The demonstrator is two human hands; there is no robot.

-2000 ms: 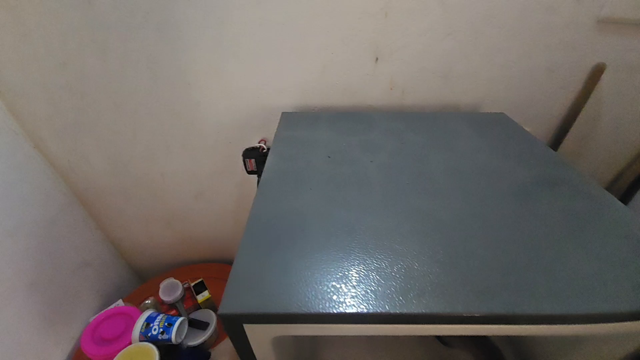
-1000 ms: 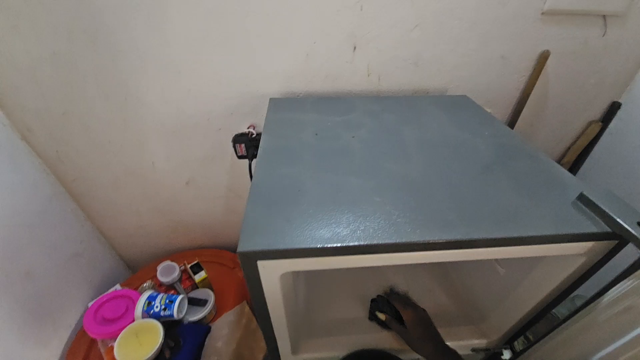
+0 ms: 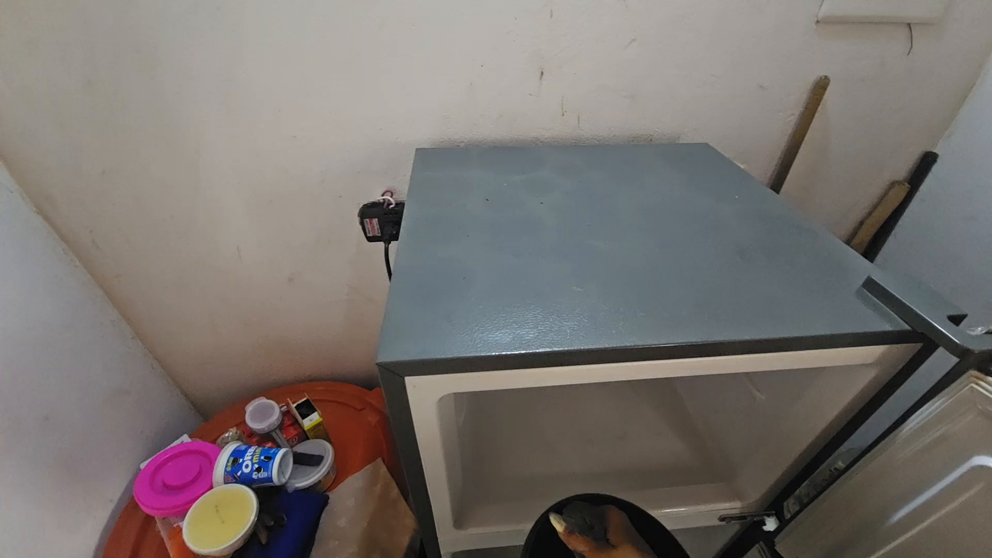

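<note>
A grey mini fridge (image 3: 620, 256) stands against the wall with its door (image 3: 914, 473) open at the right. Its pale inner compartment (image 3: 573, 442) shows no shelf in the visible part. At the bottom edge my right hand (image 3: 608, 535), partly cut off, is over or inside the mouth of a round black container (image 3: 666, 535) in front of the fridge. Thumb and fingers appear closed around a small dark thing (image 3: 585, 511), perhaps a cloth or sponge; its kind is unclear. My left hand is out of view.
Left of the fridge, an orange round surface (image 3: 349, 403) holds a pink-lidded jar (image 3: 178, 469), an Oreo cup (image 3: 252, 463), a tub of yellowish contents (image 3: 221, 518) and a brown paper bag (image 3: 364, 515). A black plug (image 3: 381, 221) is on the wall. Wooden handles (image 3: 802, 132) lean behind the fridge.
One second ago my right hand was inside the fridge compartment with a dark thing; it is now lower, at the black container. The open door came into view after the first frame.
</note>
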